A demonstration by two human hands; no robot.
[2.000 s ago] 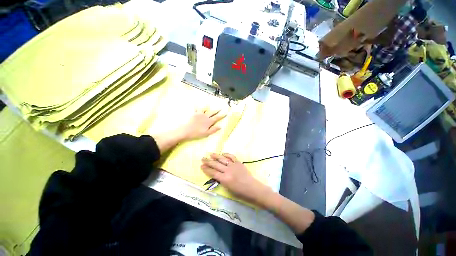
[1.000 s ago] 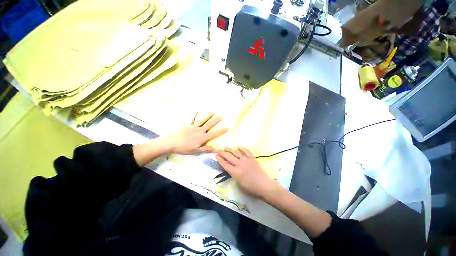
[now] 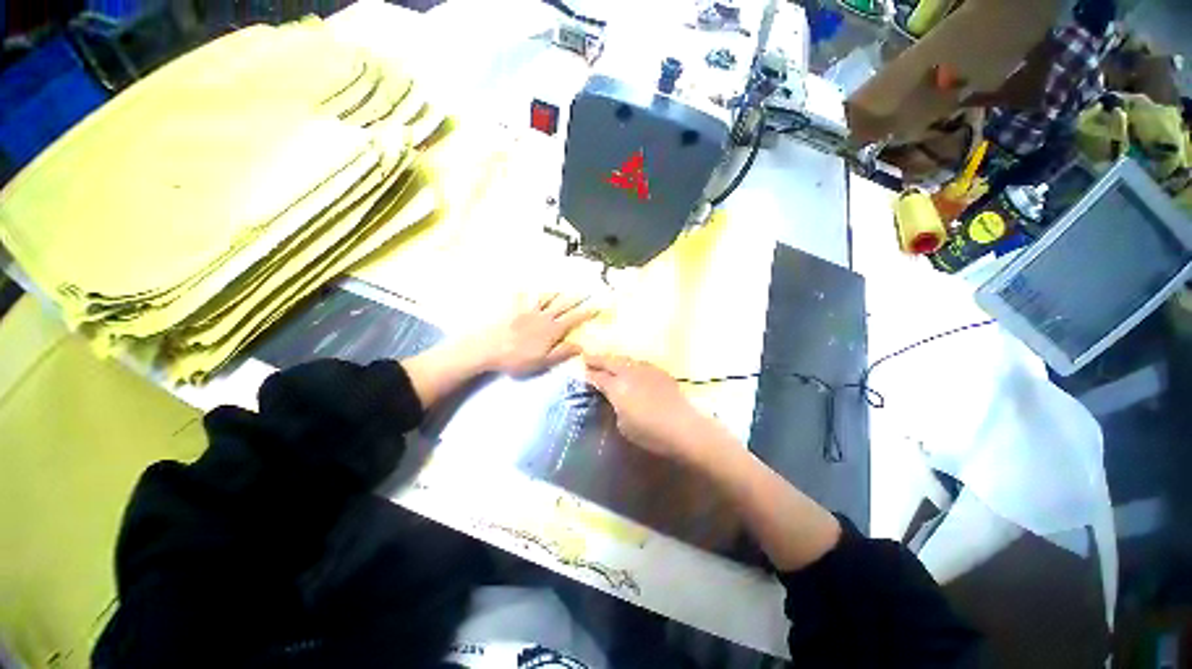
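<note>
A yellow fabric panel lies on the machine bed under the sewing head, partly washed out by glare. My left hand lies flat on the panel's near part with fingers spread. My right hand is beside it on the near edge of the panel, its fingertips close to my left hand. The thread snips are not clearly visible under my right hand, so I cannot tell whether it holds them. The needle area sits just beyond my hands. The dark bed plate shows in front of them.
A thick stack of yellow panels stands at the left. A dark plate with a thin black cable is at the right. Beyond are a control screen, a yellow thread cone and a loose white sheet.
The panel and both hands have moved away from me toward the needle area, uncovering more of the dark bed plate. The snips seen under my right hand before no longer show clearly.
</note>
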